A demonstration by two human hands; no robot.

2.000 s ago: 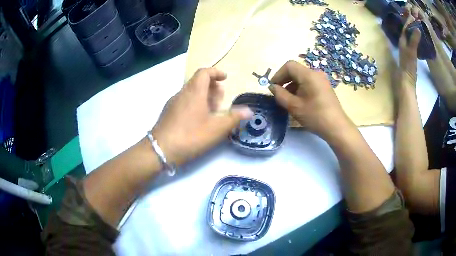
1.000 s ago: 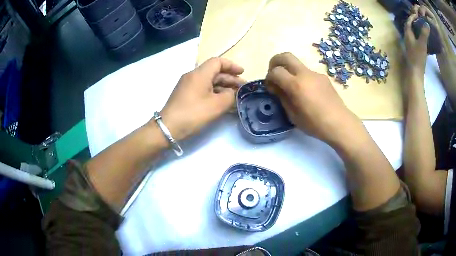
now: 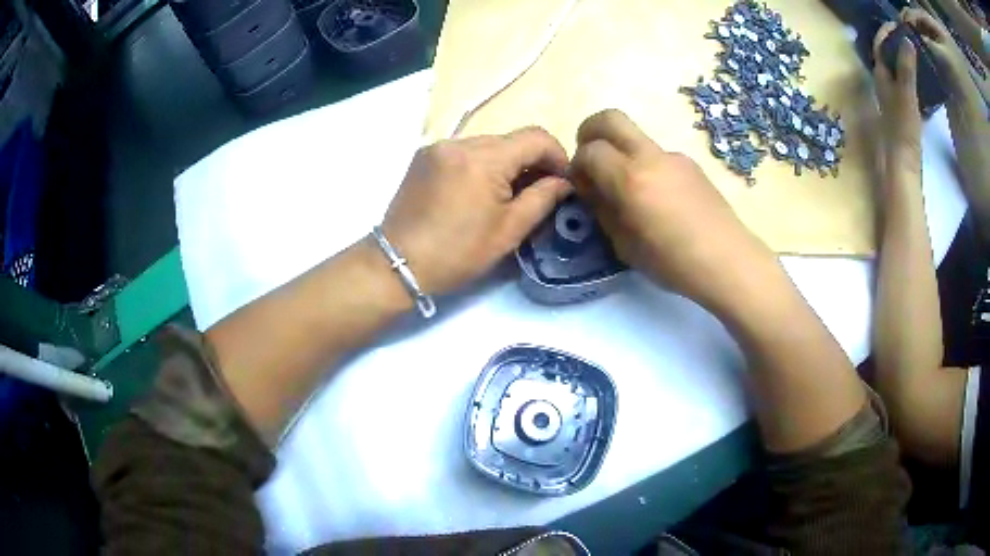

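Observation:
A dark grey rounded-square housing point(image 3: 572, 266) stands open side up on the white sheet, its round centre post showing. My left hand point(image 3: 472, 201) bends over its far left rim, thumb and fingertips at the far wall. My right hand point(image 3: 651, 206) covers its far right side, fingertips down close to the left ones. Both hands hide the far inside of the housing; no small part shows between the fingers, and what they grip cannot be seen. A second housing point(image 3: 540, 421) lies open side up, nearer to me, untouched.
Small three-armed parts point(image 3: 765, 92) lie piled on the tan cardboard point(image 3: 641, 65), with a pale cord point(image 3: 510, 81) across it. Stacked housings point(image 3: 255, 60) and another housing point(image 3: 369, 33) stand at the upper left. A neighbour's arms point(image 3: 901, 239) are at the right, beside the white sheet point(image 3: 261, 196).
The three-armed part seen in my right fingers two seconds ago is out of sight. My right hand has moved over the housing. My left hand has moved right, its fingertips now beside the right ones.

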